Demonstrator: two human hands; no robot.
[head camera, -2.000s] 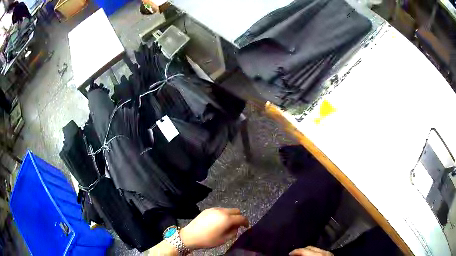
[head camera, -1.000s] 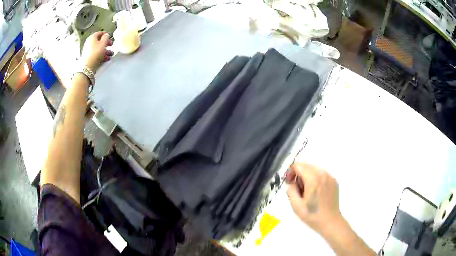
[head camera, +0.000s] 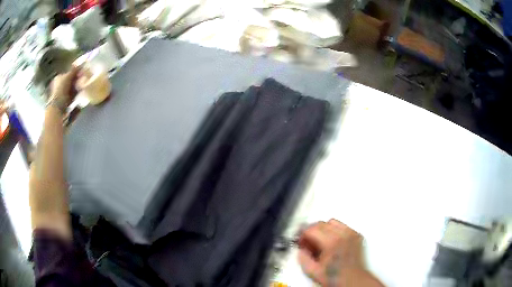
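Dark cut fabric pieces (head camera: 247, 168) lie in a long, layered stack across the grey surface (head camera: 140, 106), beside the white machine table (head camera: 404, 162). My left hand (head camera: 64, 88) reaches to the far left edge, fingers curled, just left of a cream cone (head camera: 94, 86); blur hides whether it holds anything. My right hand (head camera: 331, 252) is over the white table, right of the stack's near end, fingers curled; its grip is hidden by blur.
Machine parts (head camera: 463, 252) show at the lower right. Pale cloth (head camera: 280, 25) is heaped beyond the grey surface. A dark bundle (head camera: 106, 258) hangs at lower left. A brown box (head camera: 368, 28) stands at the back.
Since the oldest frame, the view has swung from the floor bundles to the tabletop. Since one second ago, my left hand's fingers have curled in beside the cone. The stack looks undisturbed.
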